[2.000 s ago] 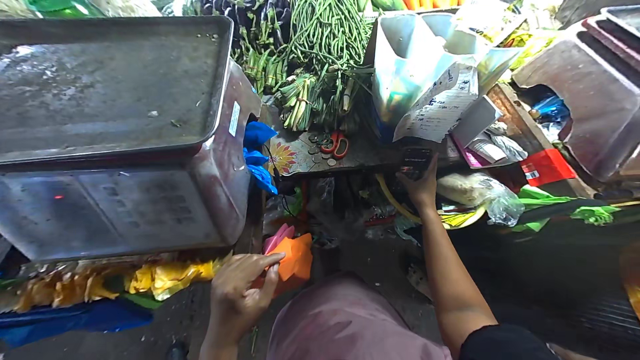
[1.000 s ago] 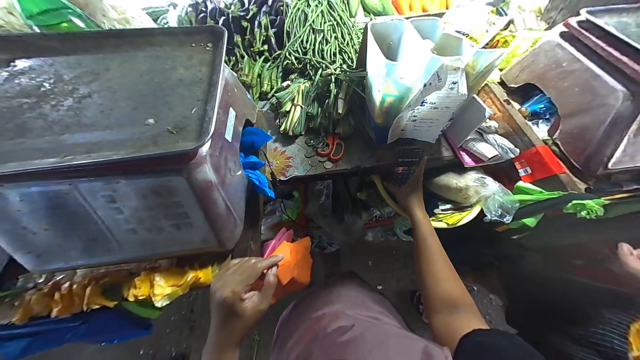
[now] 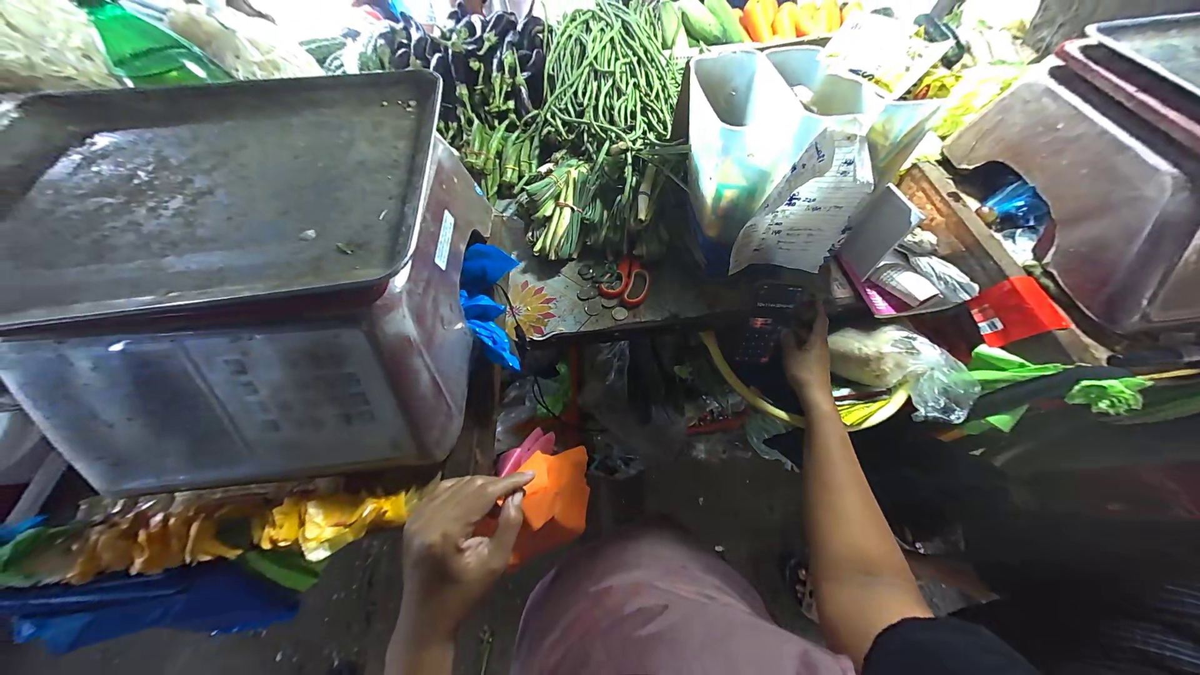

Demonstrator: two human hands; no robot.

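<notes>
My left hand (image 3: 469, 534) is low at centre left, thumb and index finger closed near an orange plastic bag (image 3: 553, 492); whether it pinches the bag is unclear. A pink bag (image 3: 527, 450) shows behind the orange one. My right hand (image 3: 808, 352) reaches to the table's front edge and grips a dark handheld device (image 3: 767, 323) with a small lit display, a calculator or keypad phone. Above it, a handwritten paper sheet (image 3: 802, 211) leans against pale plastic containers (image 3: 736, 112). Left of the device, red-handled scissors (image 3: 625, 283) lie beside several coins (image 3: 592, 306).
A plastic bin (image 3: 234, 403) topped by a dark tray (image 3: 216, 187) fills the left. Long beans (image 3: 614, 75) and eggplants (image 3: 497, 47) lie behind the table. More bins (image 3: 1078, 178) stand right. A yellow-rimmed basket (image 3: 741, 384) sits below the device. Yellow bags (image 3: 328, 525) hang lower left.
The device in my right hand has tilted, and its keys and display now show. My left hand stays by the orange bag. Another person's hand, at the right edge one second ago, is gone from there.
</notes>
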